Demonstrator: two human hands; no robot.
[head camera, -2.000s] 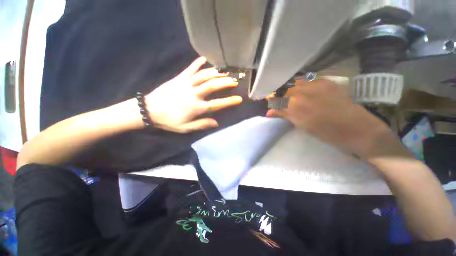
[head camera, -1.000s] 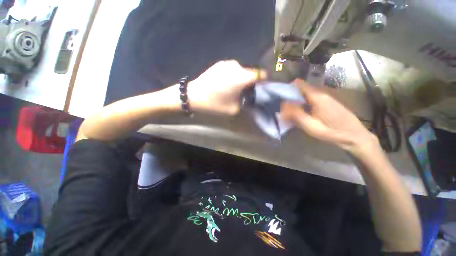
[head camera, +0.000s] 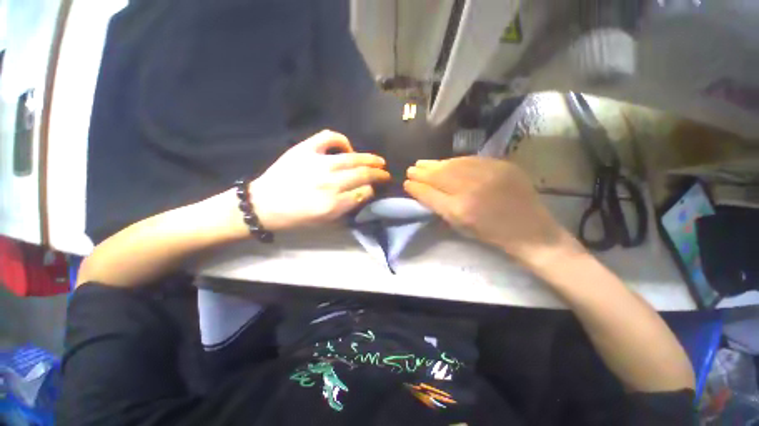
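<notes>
A large dark fabric panel (head camera: 225, 91) lies flat on the white sewing table, under the machine head. My left hand (head camera: 320, 181) holds the panel's near edge just in front of the needle area. My right hand (head camera: 483, 200) holds the same edge from the right, fingertips close to the left ones. A pale fabric piece (head camera: 393, 211) hangs folded between both hands, its pointed end over the table. The presser foot and needle (head camera: 409, 111) are brightly lit just beyond my fingers. My fingertips partly hide the held edge.
The sewing machine head (head camera: 399, 42) overhangs the work. Black-handled shears (head camera: 612, 208) lie right of my right hand, blades pointing away. A phone (head camera: 691, 237) lies farther right, partly under black cloth. A red basket (head camera: 33, 266) stands at the lower left. Another pale piece (head camera: 225, 318) hangs below the table edge.
The hands have moved from the presser foot to the near side of it and grip the fabric edge. The pale piece is now folded between them. The shears have come into view.
</notes>
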